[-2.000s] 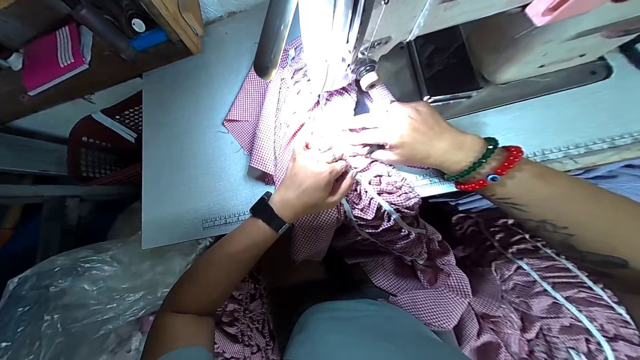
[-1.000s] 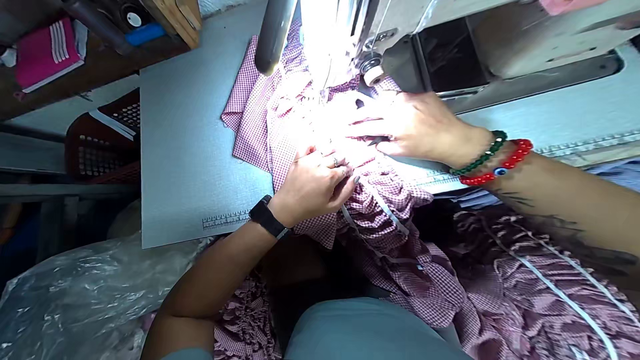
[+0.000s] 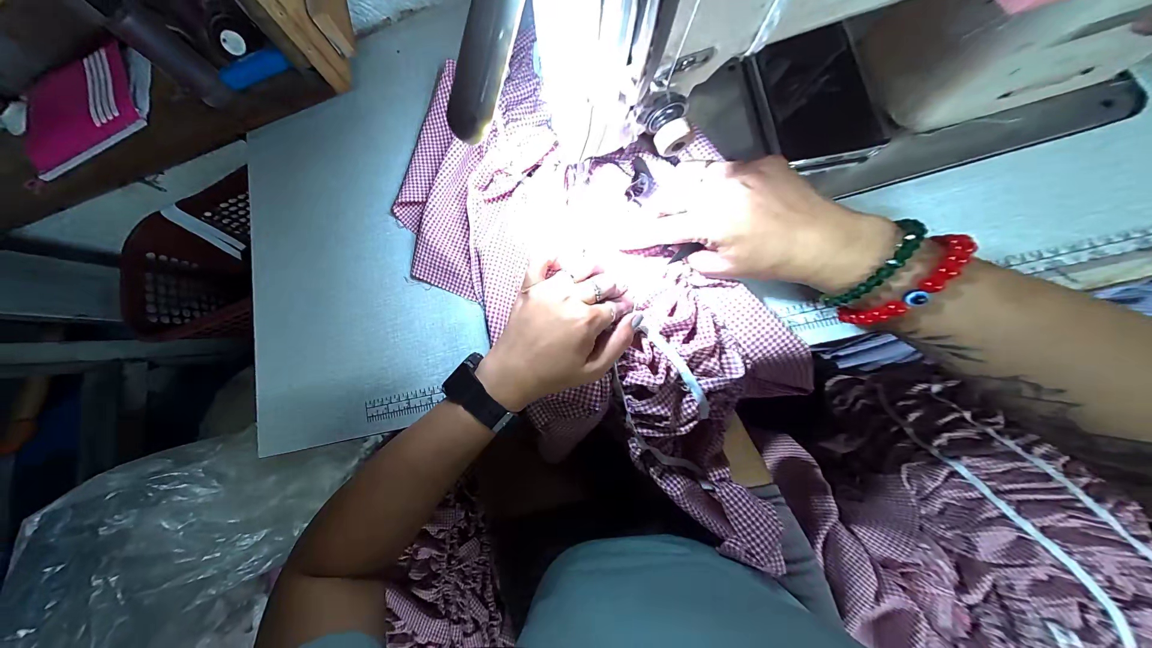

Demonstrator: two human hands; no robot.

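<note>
Red-and-white checked fabric (image 3: pixel 450 225), gathered in parts, lies beneath the brightly lit head of a sewing machine (image 3: pixel 972 63). My left hand (image 3: pixel 567 328), a black watch on its wrist, grips the gathered fabric in front of the needle area, with fingers curled. My right hand (image 3: pixel 756 216), wearing green and red bead bracelets, rests on the fabric just right of the needle area, its fingers reaching left. Glare hides its fingertips and the needle. A light-coloured tape (image 3: pixel 675 369) runs along the gathers below my left hand.
More gathered fabric with pale tapes (image 3: pixel 1008 513) hangs at the lower right. A red plastic basket (image 3: pixel 180 279) stands left of the table (image 3: pixel 333 270). Clear plastic sheeting (image 3: pixel 180 531) lies at the lower left, and a pink notebook (image 3: pixel 85 112) sits on a wooden shelf.
The gathered fabric below my hands has shifted, and a flat checked part now shows at its right. Both hands stay close to the needle area.
</note>
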